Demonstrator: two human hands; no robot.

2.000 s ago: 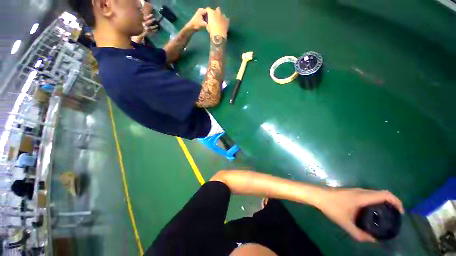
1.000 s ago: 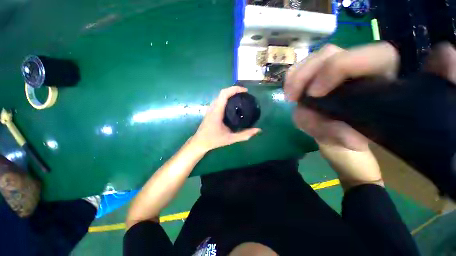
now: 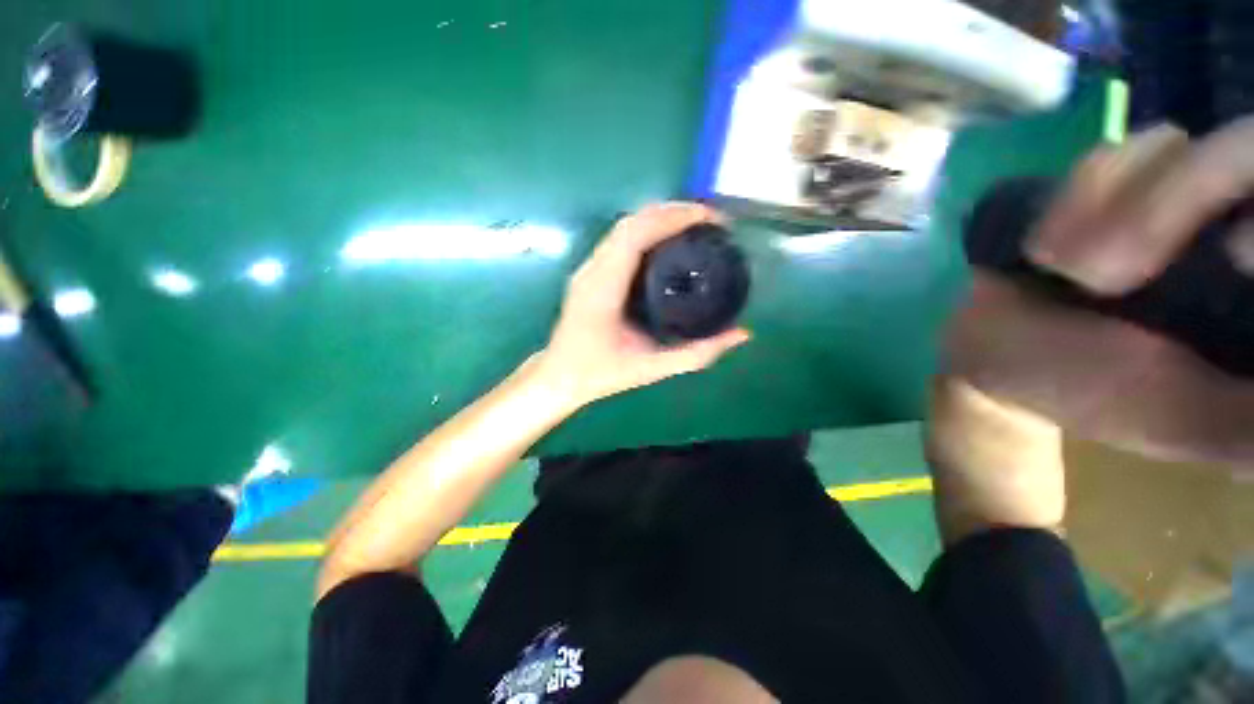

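Observation:
A black cylindrical housing point(image 3: 690, 285) stands on the green bench in front of me, its dark round end facing up. My left hand point(image 3: 616, 305) is wrapped around its left side, thumb and fingers touching it. My right hand point(image 3: 1114, 289) is at the right, large and blurred near the camera, closed around a thick black tool point(image 3: 1011, 223), which looks like the electric screwdriver. The tool is apart from the housing. Its tip cannot be made out.
The blue-and-white screw feeder point(image 3: 770, 131) is just beyond the housing. A finished-looking unit point(image 3: 138, 90) lies at far left beside a tape roll point(image 3: 83, 168). A hammer point(image 3: 48, 330) is at the left edge. A person's navy clothing point(image 3: 103, 578) shows lower left. A cardboard box point(image 3: 1148, 523) is lower right.
The view has swung from the neighbour to the bench. Since one second ago, my right hand and the tool have moved right, away from the feeder. My left hand stays on the housing.

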